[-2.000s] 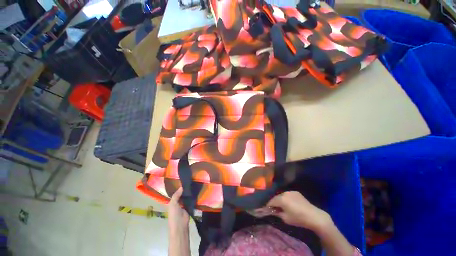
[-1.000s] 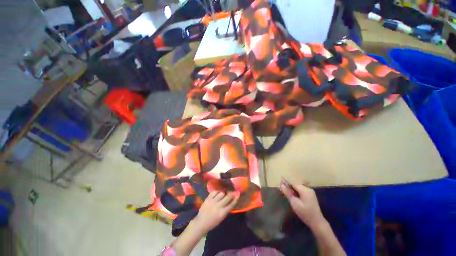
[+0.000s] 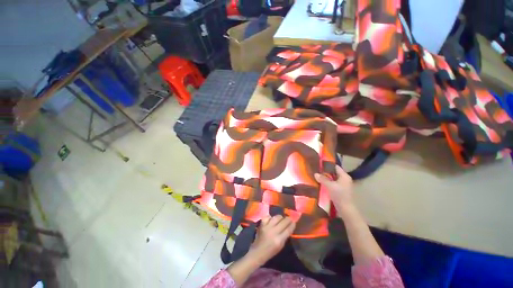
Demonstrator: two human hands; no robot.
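Observation:
The tote bag [image 3: 287, 157], printed in wavy brown, orange, pink and cream, lies at the table's front left edge and partly over the lap. A black handle strap [image 3: 238, 230] hangs from its near edge. My left hand [image 3: 273, 235] grips the bag's near edge beside the strap, fingers bent over it. My right hand [image 3: 339, 188] holds the bag's right side edge, thumb on the print. No snips can be made out. A grey-brown cloth [image 3: 315, 253] shows below the bag.
A pile of same-print bags [image 3: 382, 95] lies across the far side of the tan table [image 3: 444, 197]. A grey crate [image 3: 216, 107], red stool [image 3: 181, 79], cardboard box [image 3: 254, 48] and black crate [image 3: 188, 34] stand to the left. A blue bin [image 3: 478, 271] is at lower right.
My right hand has moved from near the table's front edge onto the bag's right side. The bag has turned slightly. The view has swung left.

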